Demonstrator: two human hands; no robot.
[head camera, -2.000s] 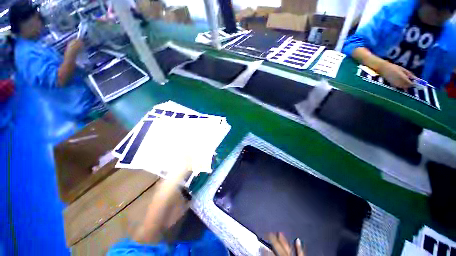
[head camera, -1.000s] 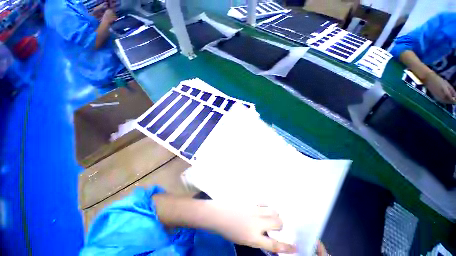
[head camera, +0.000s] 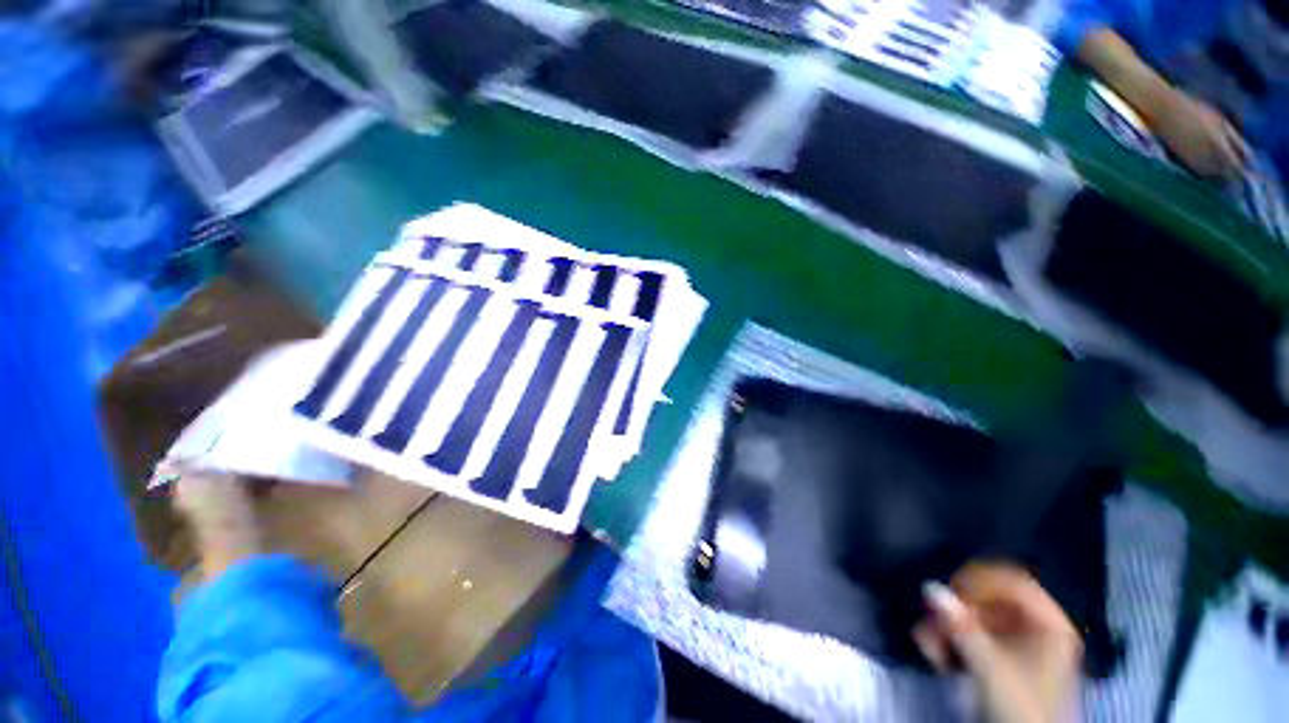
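The black panel unit (head camera: 806, 509) lies on silvery bubble wrap (head camera: 679, 544) in front of me. My left hand (head camera: 212, 523) is at the lower left and holds a bare white sheet (head camera: 276, 424) by its edge over a brown box. My right hand (head camera: 1011, 629) is over the panel's near right part with its fingers bent. A dark blurred shape lies beyond its fingers, and I cannot tell whether the hand holds it. A stack of sticker sheets (head camera: 488, 374) with long black bars and small black rectangles lies left of the panel.
Brown cardboard boxes (head camera: 452, 586) stand below the bench edge at the left. Waiting panels (head camera: 905, 177) lie in a row across the green bench (head camera: 792, 269). More sheets (head camera: 1251, 657) lie at the lower right. Another person's hand (head camera: 1209, 141) is at the upper right.
My left hand has carried the white sheet from over the panel to the left, over the box. The panel is uncovered again, and my right hand shows more fully over it.
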